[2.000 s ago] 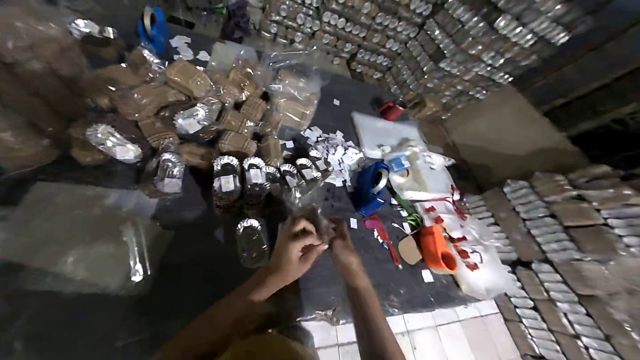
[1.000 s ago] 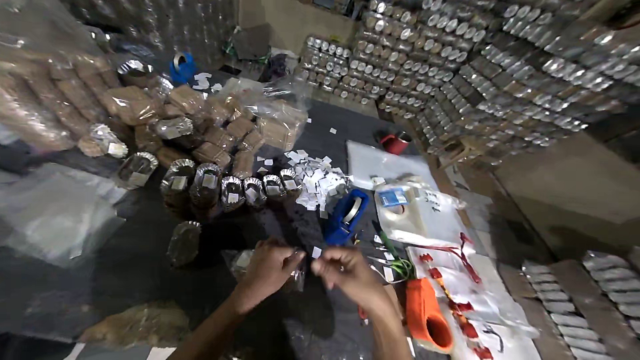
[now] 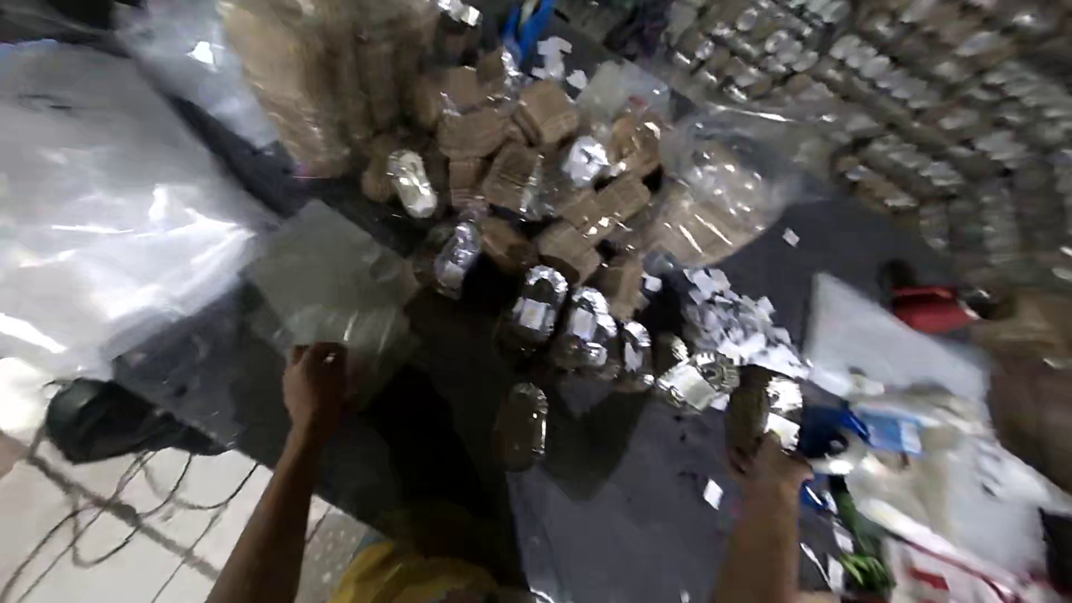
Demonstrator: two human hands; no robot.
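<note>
My left hand is at the near edge of a pile of clear plastic bags, its fingers on the bags; blur hides whether it grips one. On the right, my right hand holds a wrapped brown pack with a shiny end and a white label. Between my hands a single pack lies on the dark table. Beyond it stand several packs with crinkled shiny ends and white labels. Small white paper labels are heaped just beyond my right hand.
Brown wrapped packs are piled at the back, beside a large clear bag. A blue tape dispenser is partly hidden right of my hand. A red object and plastic sheets lie farther right. Large clear plastic spreads at left.
My hands, close together earlier, are now far apart: the left over at the plastic bags, the right beside the label heap with a pack. The view has swung left.
</note>
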